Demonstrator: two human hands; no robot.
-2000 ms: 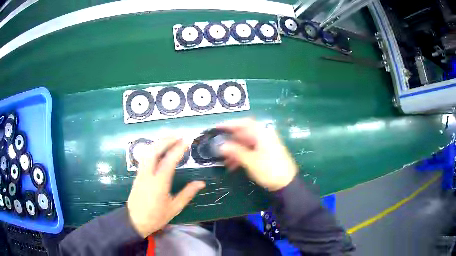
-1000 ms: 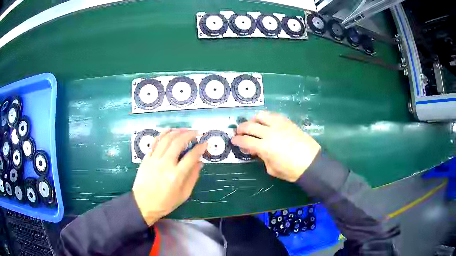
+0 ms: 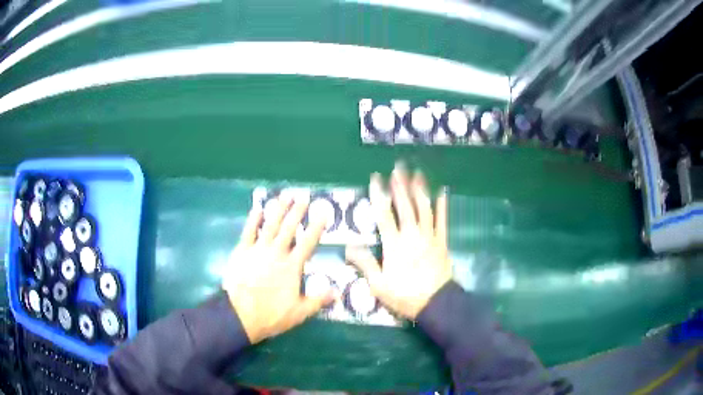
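Note:
Two fixture plates with round black speakers lie one behind the other on the green bench. My left hand point(image 3: 271, 270) is over the left part of both, fingers on the farther plate point(image 3: 339, 238). My right hand point(image 3: 408, 247) is spread over the right ends, its fingertips reaching past the farther plate. The nearer plate point(image 3: 383, 318) shows two speakers between my hands; its ends are hidden. Both hands are blurred, and a grip on a plate cannot be made out.
A loaded plate point(image 3: 370, 137) lies farther back, beside dark parts entering the machine frame point(image 3: 678, 230) at right. A blue tray point(image 3: 139, 231) of loose speakers stands at left. White stripes point(image 3: 254, 59) cross the bench behind.
Both hands have moved forward from the nearer plate onto the farther one, and the right fingers have spread. The view has shifted, so the plates appear lower and farther right.

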